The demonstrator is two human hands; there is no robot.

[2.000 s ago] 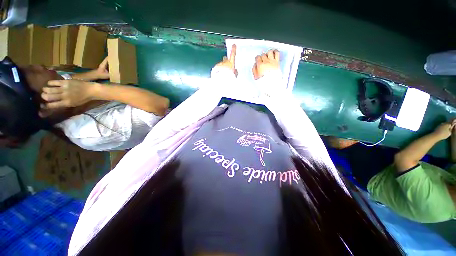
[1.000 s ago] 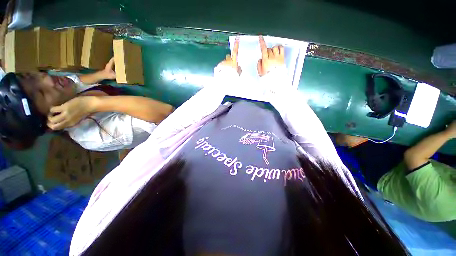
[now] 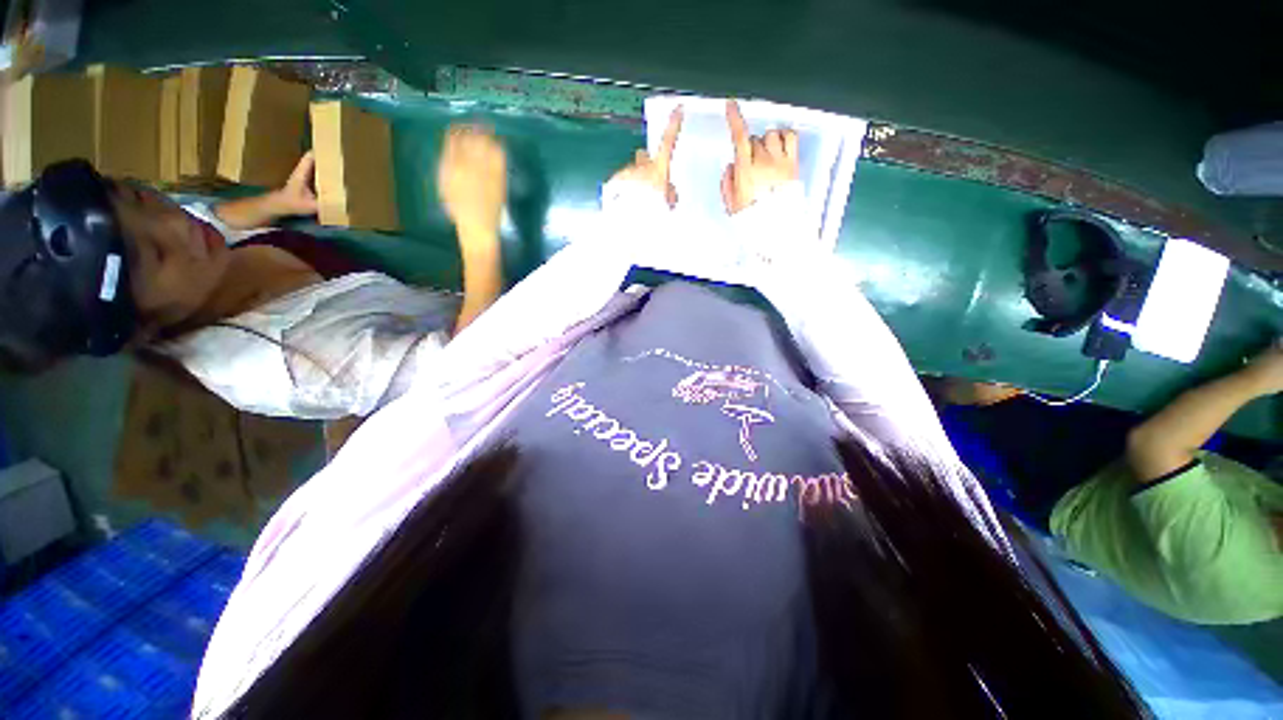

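A white sheet (image 3: pixel 833 176), washed out by glare, lies on the green bench in front of me near its far edge. My left hand (image 3: pixel 647 172) rests on the sheet's left part with the index finger stretched forward. My right hand (image 3: pixel 757 162) rests on its middle, index finger stretched towards the far edge and the other fingers curled. Neither hand grips anything. The lower part of the sheet is hidden under my hands and white sleeves.
At left, a person in white holds a brown carton (image 3: pixel 353 166) beside a row of several cartons (image 3: pixel 130 127). At right on the bench (image 3: pixel 936 253) lie a black strap (image 3: pixel 1069 272), a small device (image 3: pixel 1107 341) with a cable and a white pad (image 3: pixel 1182 300). A person in green sits at right.
My right index finger has stretched out from its curled pose and lies near the sheet's far edge. The neighbour's free hand has moved from the face to above the bench.
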